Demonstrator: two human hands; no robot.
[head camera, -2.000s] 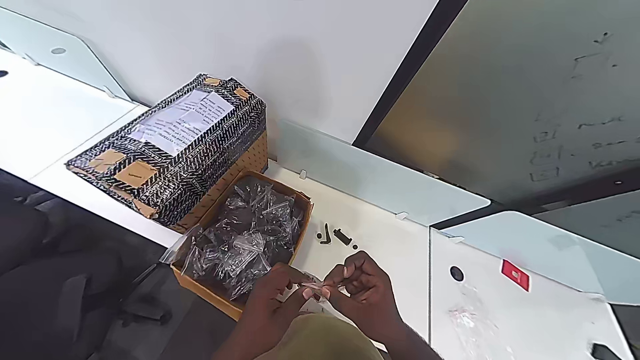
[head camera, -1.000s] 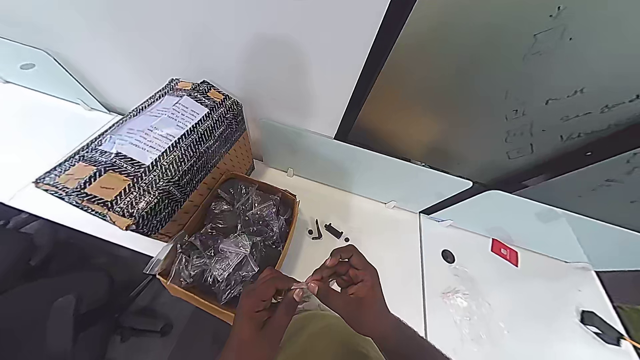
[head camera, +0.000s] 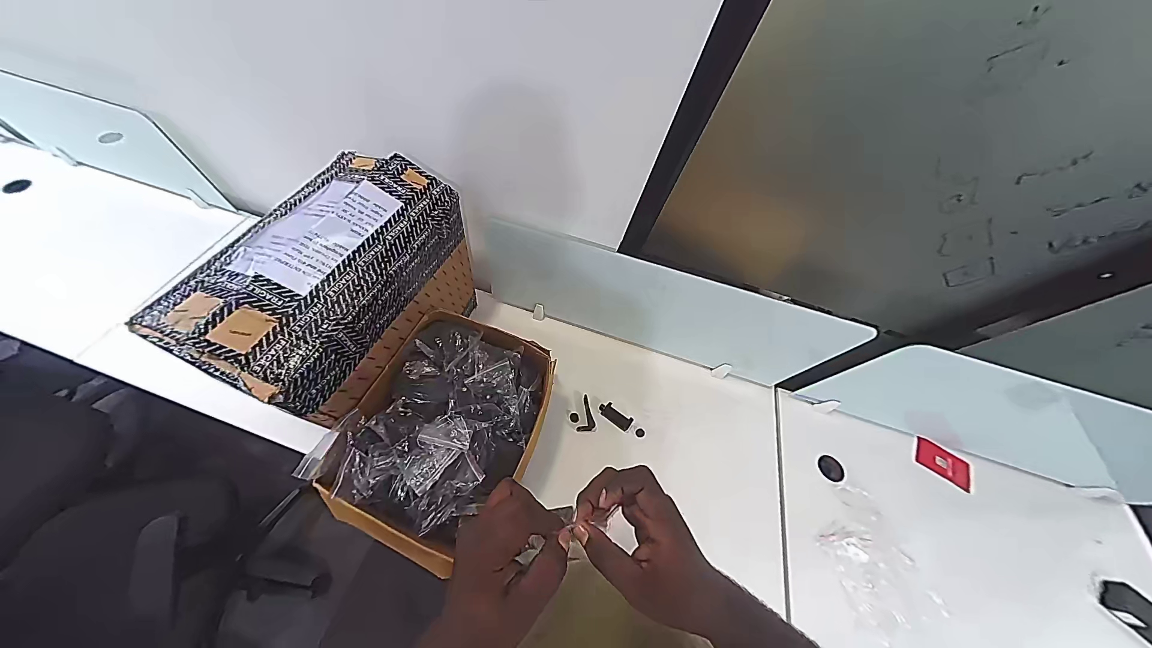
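Note:
My left hand (head camera: 506, 562) and my right hand (head camera: 641, 549) meet at the front edge of the white desk, fingertips pinching a small clear plastic bag (head camera: 569, 529) between them. The fingers cover most of it, and its contents cannot be told. Just beyond the hands lie small black parts: an L-shaped piece (head camera: 587, 415), a short cylindrical piece (head camera: 616, 416) and two round dots, one on each side. Left of them, an open cardboard box (head camera: 537, 423) holds many clear zip bags (head camera: 445, 436) with dark contents.
A large carton wrapped in black patterned tape (head camera: 360, 306), bearing a written sheet, stands behind the open box. Frosted glass dividers (head camera: 666, 310) line the desk's back. Rightward are a black round desk grommet (head camera: 830, 468), a red card (head camera: 943, 463), clear plastic bags (head camera: 868, 562) and a black object (head camera: 1125, 601).
Both hands stay together at the small plastic bag, with only slight shifts of the fingers. The black parts and the boxes have not plainly moved on the desk.

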